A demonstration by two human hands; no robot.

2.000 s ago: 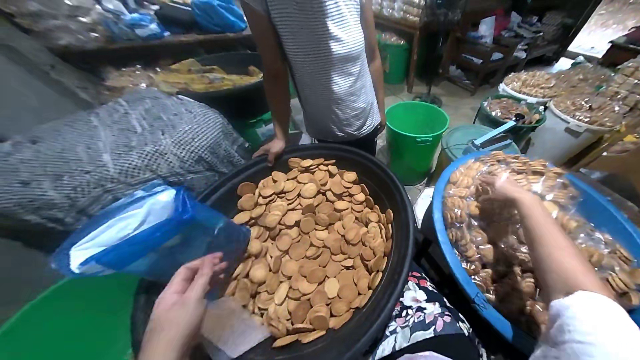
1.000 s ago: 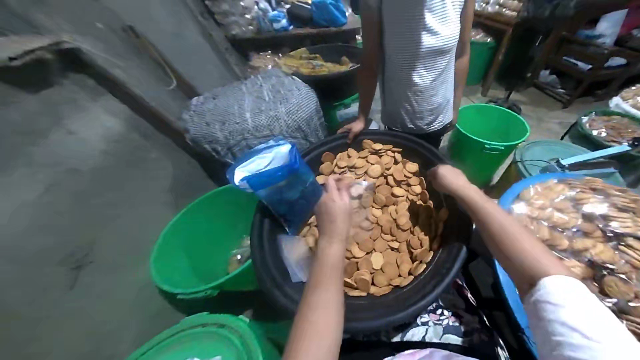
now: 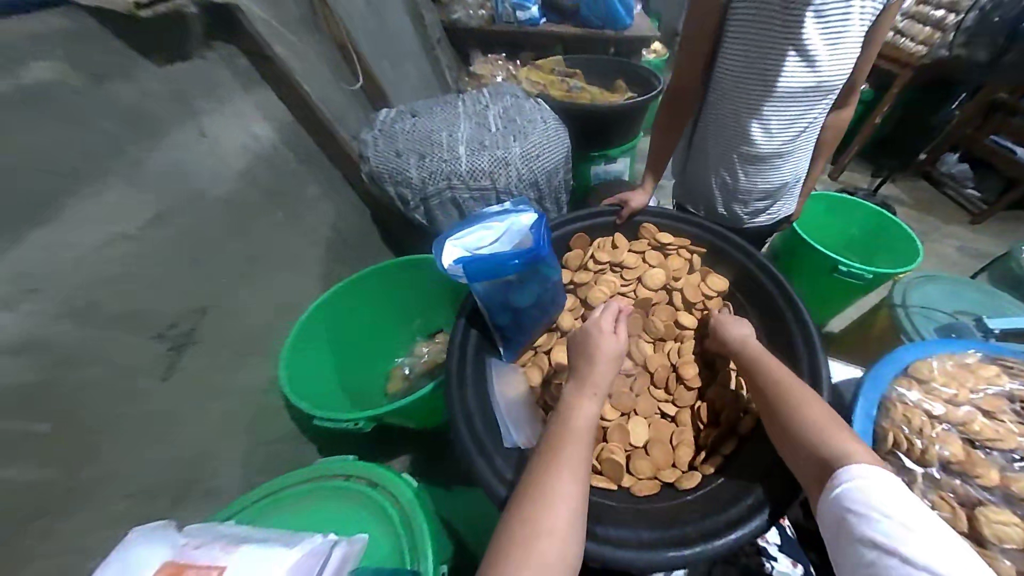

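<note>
A wide black plastic tub (image 3: 640,544) holds a heap of round brown biscuits (image 3: 660,448). My left hand (image 3: 598,340) is over the middle of the heap, its fingertips together at what looks like a clear plastic bag, hard to make out. On the heap's right side is my right hand (image 3: 728,330), fingers curled at the biscuits; what it holds is hidden. A blue plastic bag (image 3: 520,296) with white lining stands at the tub's left, left of my left hand. Below it, a stack of clear plastic bags (image 3: 514,404) lies against the tub's inner wall.
Another person (image 3: 772,112) stands across, one hand on the tub's rim. A green bucket (image 3: 328,336) with packed biscuits is left, a green lid (image 3: 344,512) below it, another green bucket (image 3: 856,240) right. A blue-rimmed tub (image 3: 868,392) of bagged biscuits stands near my right arm.
My right hand has moved from the blue-rimmed tub at the right to the biscuits in the black tub. My left hand has moved from beside the blue bag to over the heap. The view has swung left.
</note>
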